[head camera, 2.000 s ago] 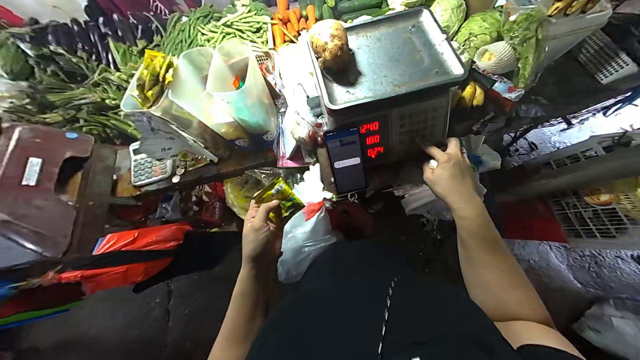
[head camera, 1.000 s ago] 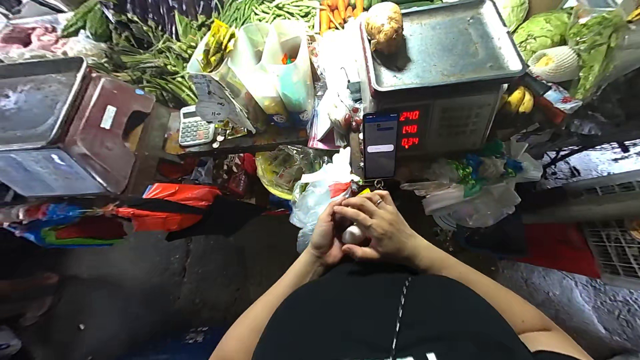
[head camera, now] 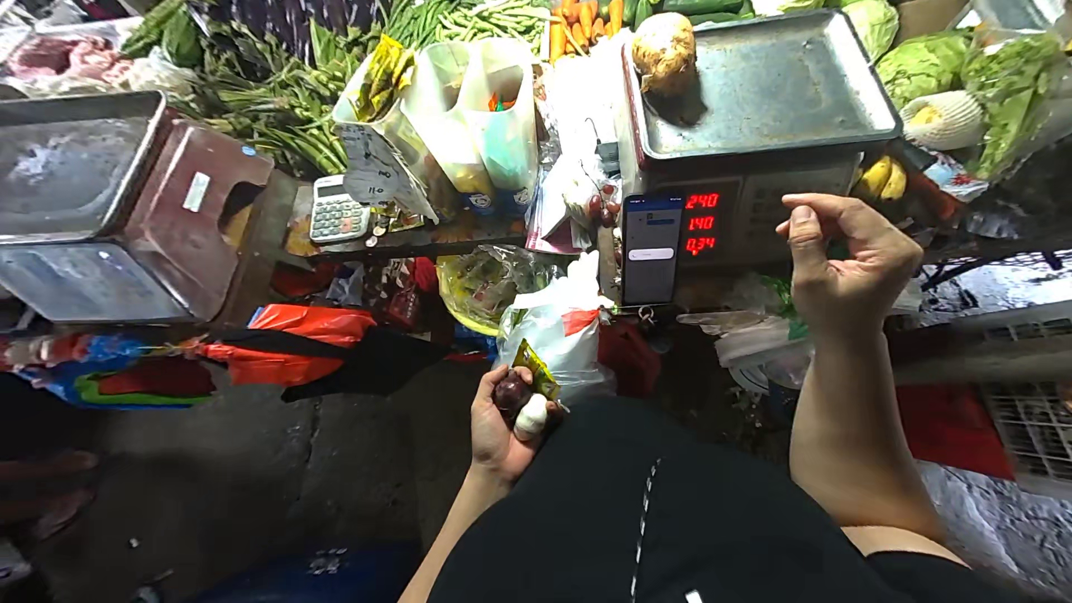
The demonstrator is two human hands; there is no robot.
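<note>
My left hand (head camera: 502,435) holds a red onion (head camera: 512,392), a garlic bulb (head camera: 531,416) and a yellow-green packet (head camera: 538,370) against its palm. Just behind it hangs a white plastic bag (head camera: 553,335) with a red mark. My right hand (head camera: 850,251) is raised in front of the keypad side of a digital scale (head camera: 754,213), fingers curled, with nothing seen in it. On the scale's metal pan (head camera: 770,84) sits a round tan root vegetable (head camera: 664,52), at the left corner. A smartphone (head camera: 651,251) stands upright against the scale's front, left of the lit red digits.
Left on the stall are a second scale (head camera: 188,218), a calculator (head camera: 339,209) and plastic holders (head camera: 477,117) with packets. Carrots (head camera: 586,25), green beans (head camera: 494,21), cabbages (head camera: 934,67) and eggplants (head camera: 293,25) lie behind. Red plastic bags (head camera: 289,343) hang at the front edge.
My hands were together a second ago and are now apart. The right hand has moved up and right toward the scale's keypad; the onion and garlic now show in the left hand.
</note>
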